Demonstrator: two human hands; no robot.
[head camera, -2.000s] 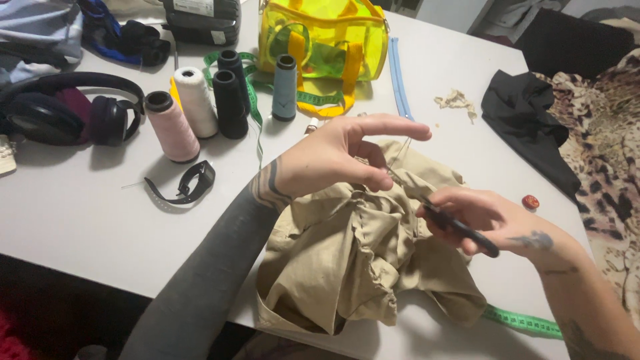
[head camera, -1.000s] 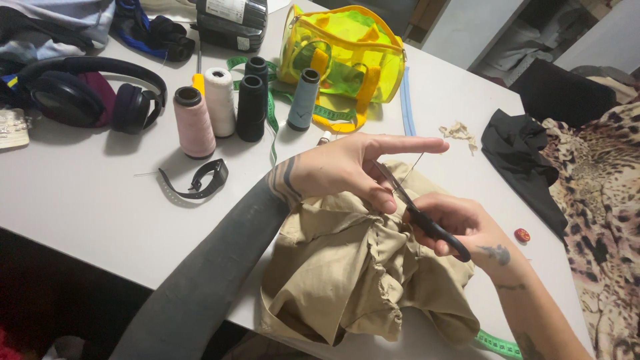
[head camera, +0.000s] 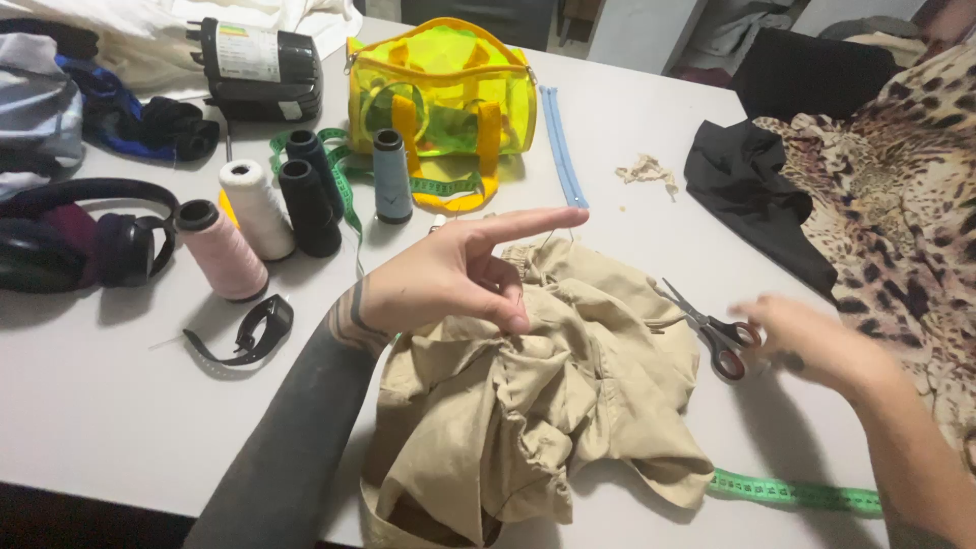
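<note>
Gathered beige fabric (head camera: 610, 366) lies crumpled on the white table. Over its upper left part, my left hand (head camera: 465, 278) pinches something thin, seemingly a needle or thread, between thumb and a bent finger, with the index finger stretched out to the right. The scissors (head camera: 709, 328) with black and red handles lie at the fabric's right edge, blades apart. Just right of their handles is my right hand (head camera: 808, 343), blurred, with no object visible in it; its fingers are partly hidden by blur. A green tape measure (head camera: 793, 492) runs out from under the fabric.
Thread cones, among them a pink one (head camera: 225, 252) and a blue one (head camera: 392, 179), stand behind my left arm. A black watch (head camera: 259, 332), headphones (head camera: 145, 244), a yellow transparent bag (head camera: 442, 91), a blue zipper (head camera: 563, 145), black cloth (head camera: 751, 198) and leopard-print fabric (head camera: 900, 252) lie around.
The scissors have left my right hand and lie on the table at the fabric's right side. My right hand has moved to the right. My left hand stays over the fabric.
</note>
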